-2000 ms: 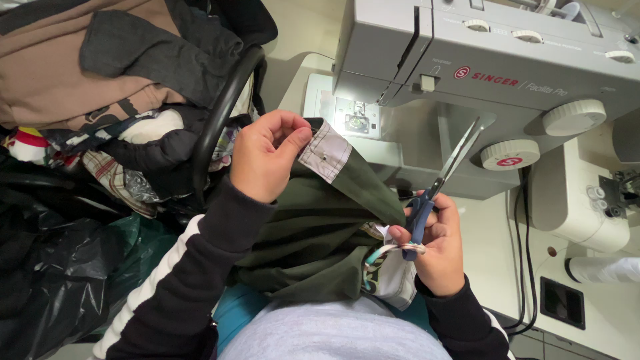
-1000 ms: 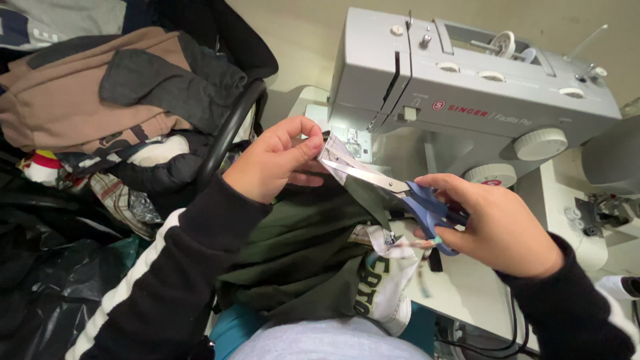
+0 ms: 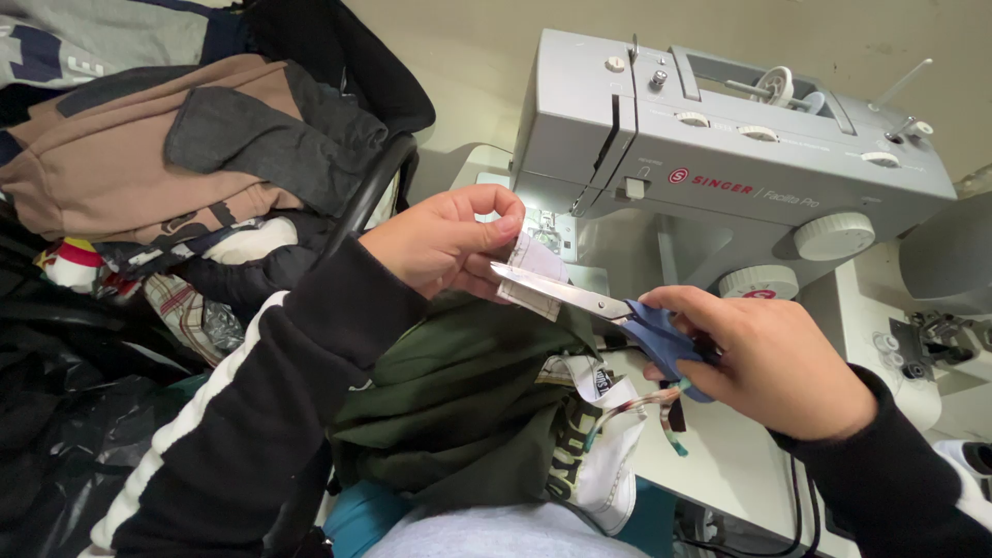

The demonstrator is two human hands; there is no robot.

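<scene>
My left hand (image 3: 449, 240) pinches the end of a white stitched fabric strip (image 3: 535, 267) between thumb and fingers. This strip joins a dark green garment (image 3: 442, 403) that hangs over my lap and has a white printed part (image 3: 612, 465) at its lower right. In my right hand (image 3: 744, 356) are blue-handled scissors (image 3: 593, 302), their blades lying nearly together across the strip, close to my left fingertips. A patterned cord (image 3: 632, 404) is tied to the scissors' handle and dangles below it.
A grey Singer sewing machine (image 3: 728, 155) stands behind my hands on a pale table (image 3: 721, 457). Heaped clothes (image 3: 170, 147) lie at the left beside a black curved rail (image 3: 372, 186), with black plastic (image 3: 70, 465) below. Part of another machine (image 3: 914, 349) is at the right.
My right hand has brought the scissors from beside the garment, where they pointed upward, over to the white strip. Their blades, parted one second ago, are now nearly together. My left hand still pinches the strip.
</scene>
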